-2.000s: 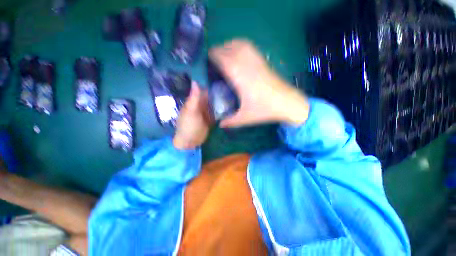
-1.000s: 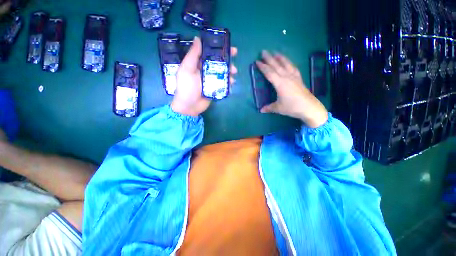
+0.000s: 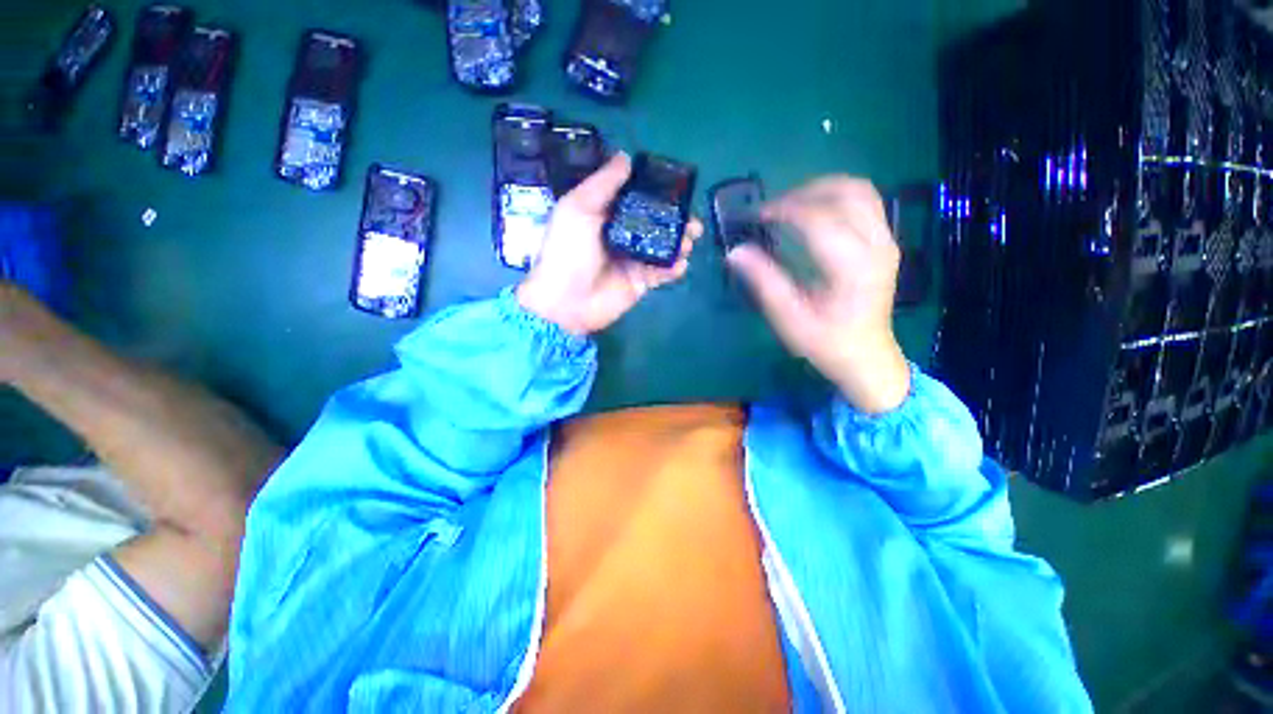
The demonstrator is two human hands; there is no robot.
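My left hand [image 3: 586, 258] holds an open phone unit [image 3: 651, 209] in front of me, its board side up and tilted. My right hand [image 3: 838, 265] is at the right of it, slightly blurred, with thumb and fingers at a dark rear housing [image 3: 736, 212]. The housing's upper end shows; the rest is behind the hand, and I cannot tell if it is lifted off the mat. Another dark housing [image 3: 914, 248] lies behind the right hand, beside the tray stack. Two open units lie side by side just left of my left hand, one of them [image 3: 524, 188] with a bright silver part.
Several more open phone units [image 3: 394, 240] lie on the green mat [image 3: 265, 265] to the left and at the far side. A tall stack of black blister trays [image 3: 1040, 265] stands at right. A person's bare arm [image 3: 133, 419] is at lower left, near a blue item [image 3: 35, 258].
The open unit in my left hand has tilted and looks shorter. My right hand has shifted slightly right, its fingers drawn closer together at the housing. The whole view has shifted a little.
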